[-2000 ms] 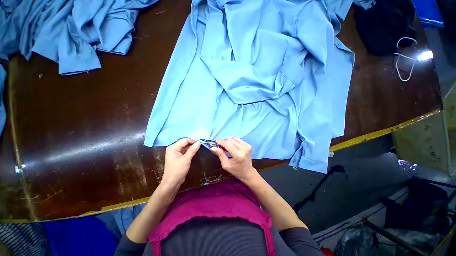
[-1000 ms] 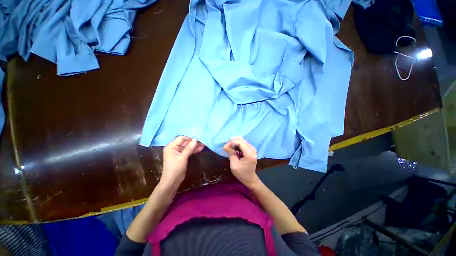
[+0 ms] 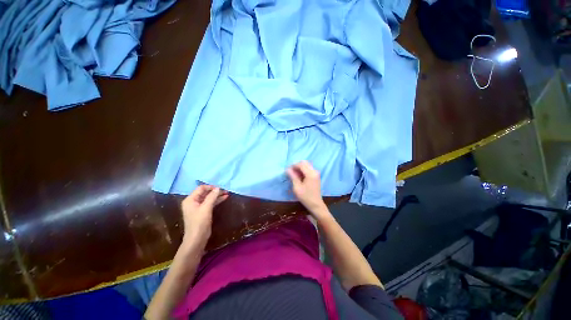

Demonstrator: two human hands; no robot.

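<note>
The light-blue garment (image 3: 250, 150) lies spread on the dark-brown table in front of me, its bottom hem towards me. My left hand (image 3: 201, 205) is at the hem, left of its middle, with thumb and fingertips pinched on the cloth edge. My right hand (image 3: 305, 182) is over the lower part of the garment, right of the left hand, with its fingers curled together. Whether it holds cloth, a thread or a small tool cannot be made out.
A heap of the same blue cloth (image 3: 75, 47) lies at the upper left. A black bundle (image 3: 454, 28) and a white cord loop (image 3: 482, 60) are at the upper right. The table's yellow edge (image 3: 466, 150) runs along the near side. A pale bin (image 3: 514, 153) stands to the right.
The view has shifted, so the table and garment appear further left. My right hand has moved up from the hem onto the cloth. My left hand remains at the hem.
</note>
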